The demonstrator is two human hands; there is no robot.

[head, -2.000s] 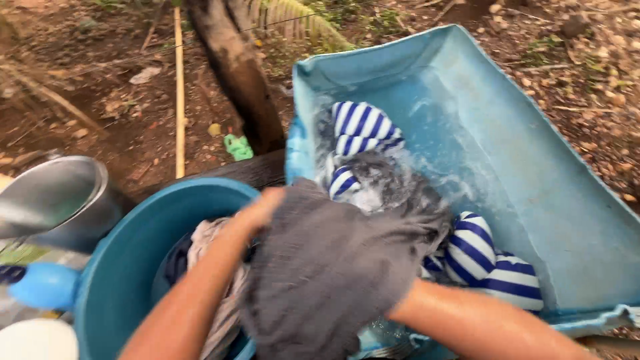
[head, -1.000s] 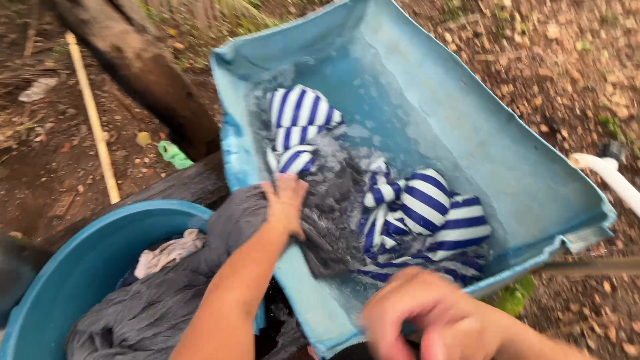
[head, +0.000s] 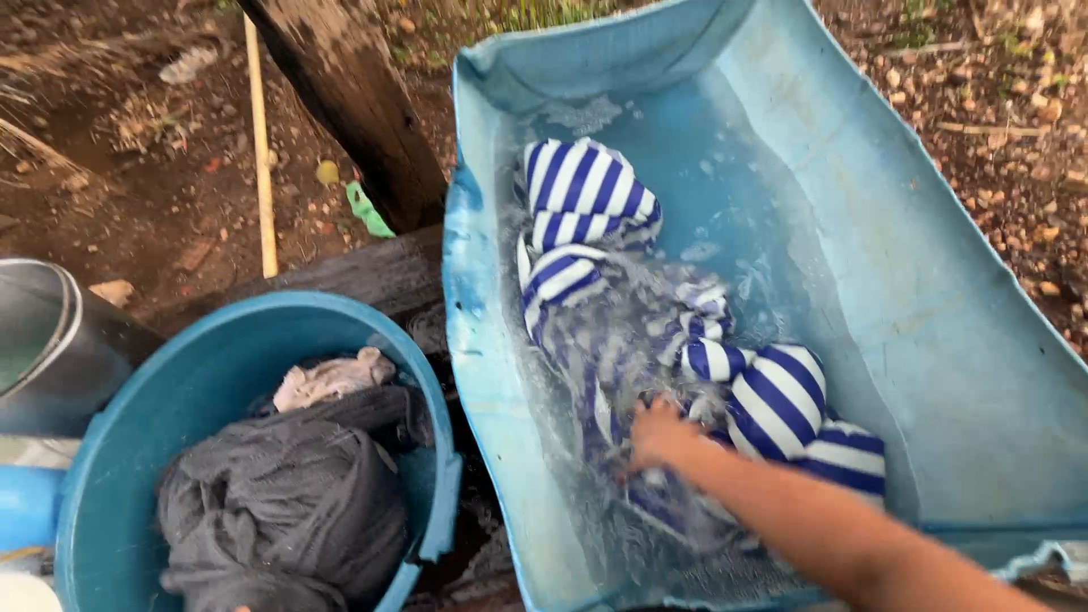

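Observation:
A blue-and-white striped cloth [head: 778,399] lies partly under water in a light blue plastic trough [head: 884,255]. My right hand [head: 667,438] reaches into the water at the cloth, its fingertips partly submerged; whether it grips the fabric cannot be told. Left of the trough, a wet dark grey cloth [head: 289,510] lies heaped in a round blue basin [head: 110,476], with a pale pink cloth [head: 336,378] behind it. Of my left hand, at most a tiny bit of skin shows at the bottom edge by the grey cloth.
A metal pot [head: 42,340] stands left of the basin, near a blue plastic object [head: 30,507]. A wooden post [head: 365,110] rises behind a dark wooden beam [head: 365,276] between the containers. A thin stick [head: 260,153] and a green scrap [head: 367,211] lie on the soil.
The grey cloth, earlier stretched over the trough's edge under my left hand, now lies wholly in the basin. My left hand has left the trough, and my right hand has entered its water.

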